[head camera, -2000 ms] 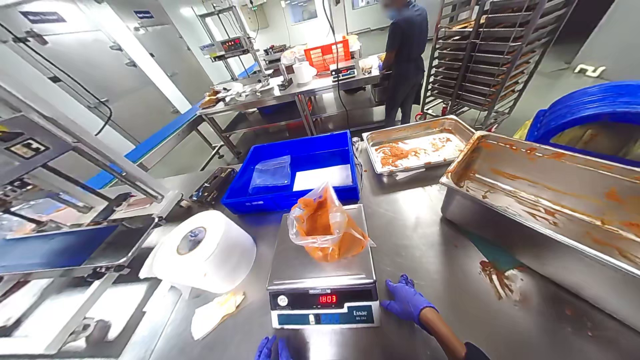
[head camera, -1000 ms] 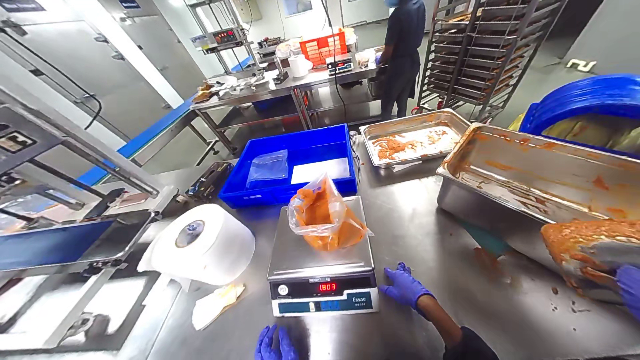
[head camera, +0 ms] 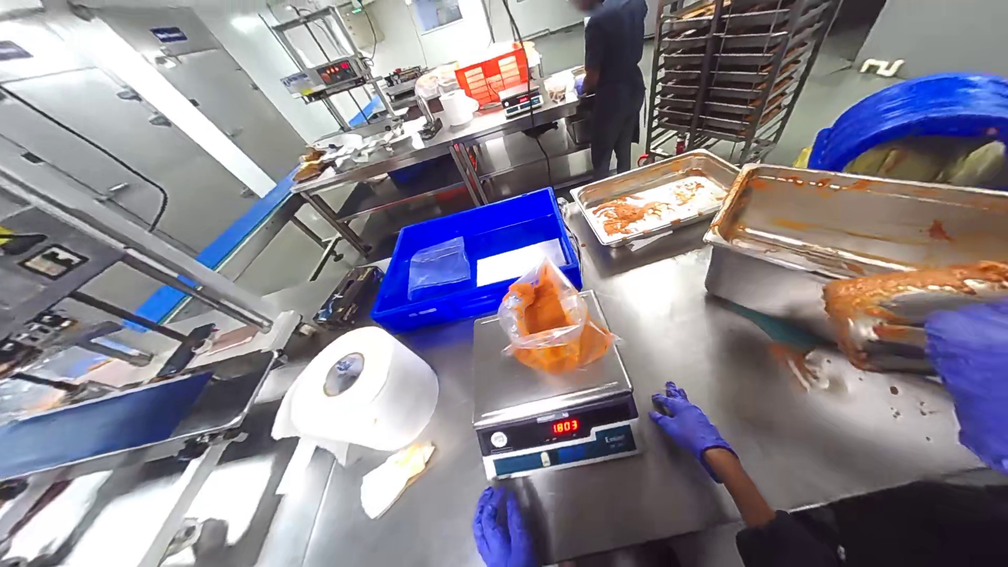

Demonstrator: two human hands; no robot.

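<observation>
A clear plastic bag of orange food mix (head camera: 551,323) stands with its mouth gaping on the steel plate of a digital scale (head camera: 559,433), whose display shows red digits. My left hand (head camera: 502,528), in a blue glove, rests at the table's near edge, just below the scale, holding nothing. Also gloved in blue, my right hand (head camera: 689,425) lies on the steel table right of the scale, fingers spread and empty. Behind the scale, a blue crate (head camera: 472,303) holds clear plastic bags (head camera: 439,266) and a white sheet (head camera: 516,264).
A white roll (head camera: 362,386) and a crumpled wipe (head camera: 394,476) are at left. At right are a shallow tray (head camera: 654,197), a deep steel pan (head camera: 772,260) and another person's gloved hand (head camera: 972,378) at a mix-smeared container (head camera: 874,323). A co-worker (head camera: 614,79) stands at a rear table.
Another person's gloved hand and a smeared container, not in view two seconds ago, have come in at the right. The bag remains on the scale, and my hands remain beside it.
</observation>
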